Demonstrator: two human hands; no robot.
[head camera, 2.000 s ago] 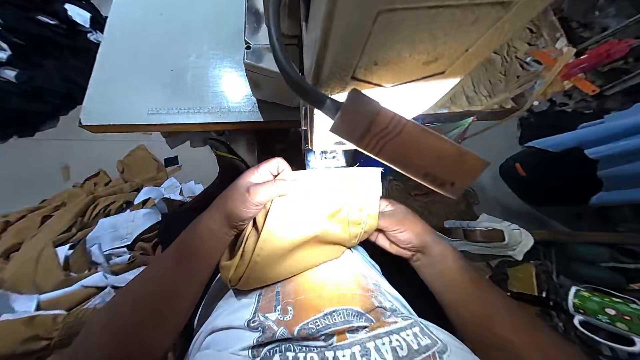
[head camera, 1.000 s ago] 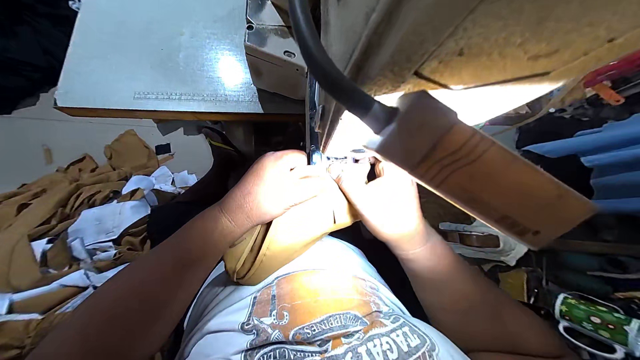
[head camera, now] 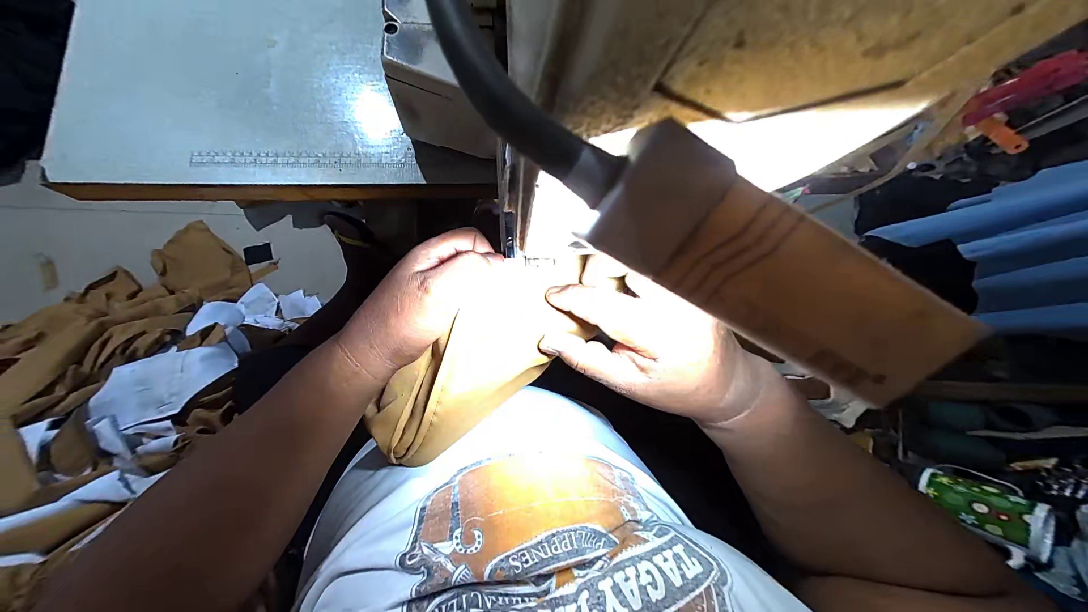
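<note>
Tan fabric (head camera: 476, 374) hangs folded between my hands, its upper part washed out by bright light close to the needle area of a sewing machine (head camera: 586, 59). My left hand (head camera: 433, 297) grips the cloth's left edge, fingers curled over it. On the right side, my right hand (head camera: 637, 340) pinches the same cloth between thumb and fingers. A lamp with a brown rectangular head (head camera: 790, 263) on a black flexible neck crosses above my right hand and hides part of it. The needle itself is lost in the glare.
A pale table (head camera: 229, 93) with a printed ruler scale along its front edge stands at upper left. Tan and white fabric pieces (head camera: 161, 382) lie heaped at left. Blue cloth (head camera: 1028, 246) hangs at right, above a green patterned item (head camera: 977, 506). Red-handled tool (head camera: 1033, 85) lies upper right.
My hands have moved from holding the cloth spread wide to gripping it close to the machine. Since the last frame, my right hand's fingers have shifted lower on the cloth.
</note>
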